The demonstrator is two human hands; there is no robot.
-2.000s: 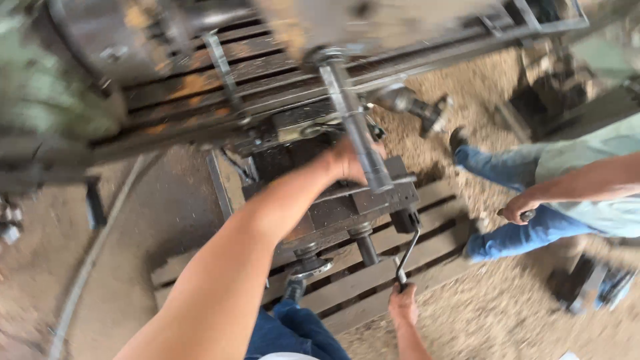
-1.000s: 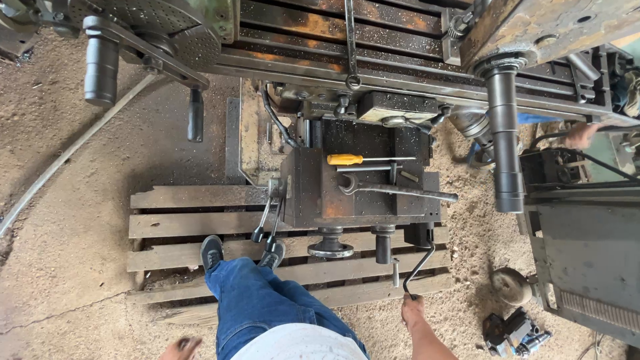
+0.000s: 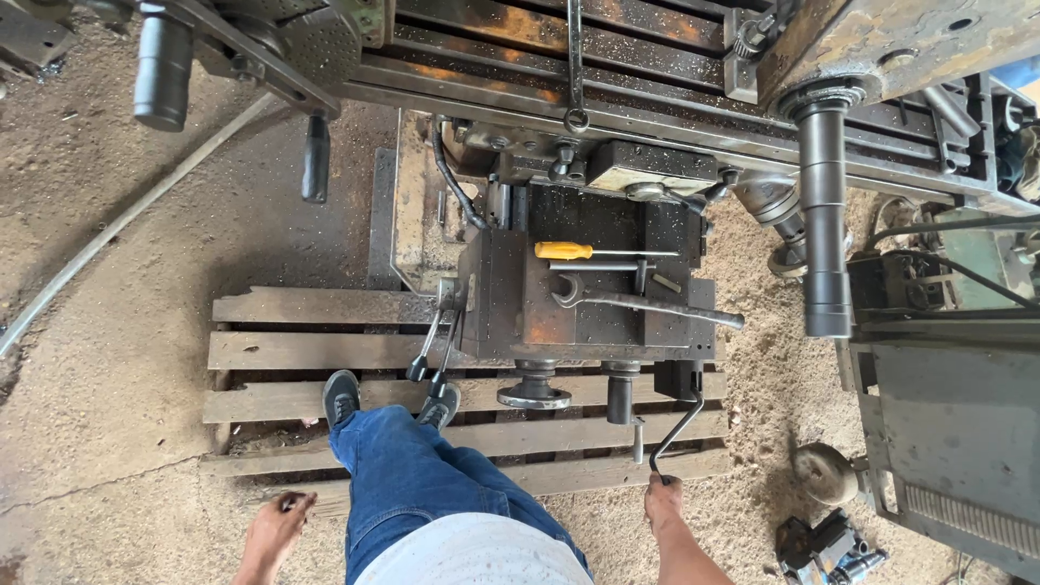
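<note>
At the lower right my right hand grips the end of a bent metal lever on the front of a milling machine's knee. My left hand hangs at the lower left, away from the machine, its fingers loosely curled, with a small dark spot or object between them that I cannot make out. On the knee lie a screwdriver with a yellow handle, a metal T-shaped bar tool and a large open-end wrench. A long wrench rests across the slotted machine table.
A dark vertical arbor juts down at right. The dividing head's crank is at upper left. Two ball-ended levers and a handwheel project over the slatted wooden pallet. A grey metal cabinet stands right.
One arm reached over the knee two seconds ago and has since drawn back. My right hand stays on the bent lever. The person who stood at the right has mostly gone from view. The view has shifted.
</note>
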